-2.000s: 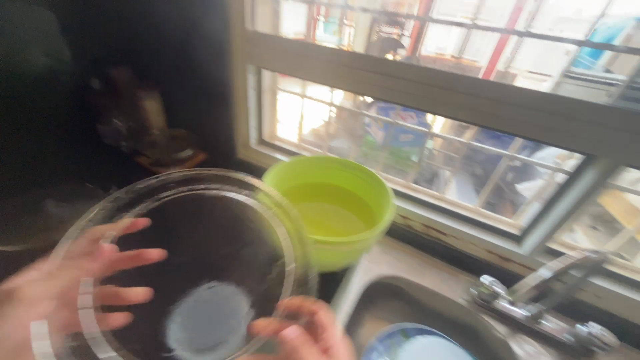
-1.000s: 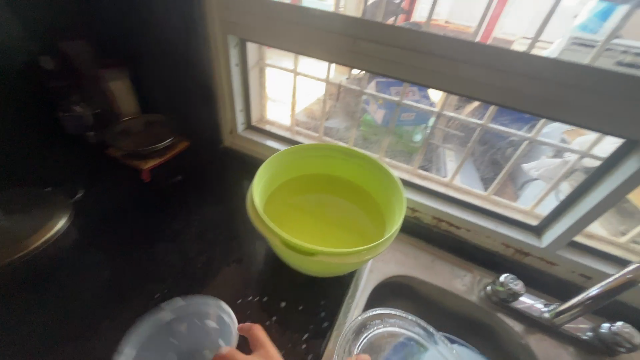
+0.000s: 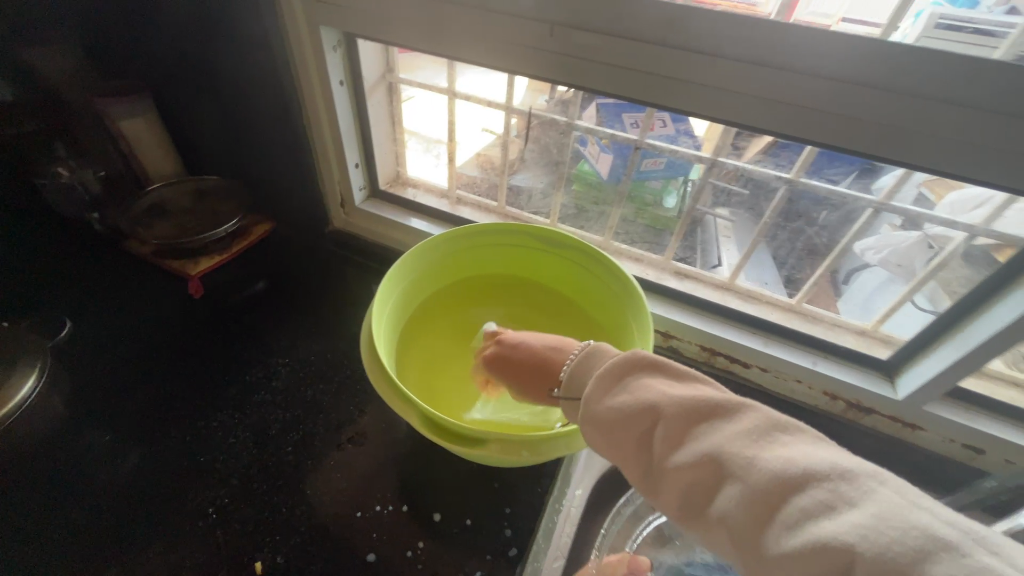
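A green plastic bowl (image 3: 512,232) with liquid in it stands on the dark countertop beside the sink. My right hand (image 3: 520,364), with a bracelet at the wrist and a beige sleeve, reaches over the rim into the bowl. Its fingers are closed on a whitish, translucent container (image 3: 516,412) that dips into the liquid; the fingertips are partly hidden. At the bottom edge, my left hand (image 3: 620,565) shows only its fingers, which hold the rim of a clear round lid or dish (image 3: 640,520) over the sink. The sleeve covers part of that clear piece.
The sink's metal edge (image 3: 564,500) runs below the bowl. Behind is a window frame (image 3: 680,296) with a grille. A pan (image 3: 22,376) lies at the far left, and a round lid (image 3: 188,212) rests on a board at the back left. Drops (image 3: 408,532) dot the countertop.
The large clear piece has moved from in front of the bowl to the sink side. The small whitish container has gone from left of the bowl into it.
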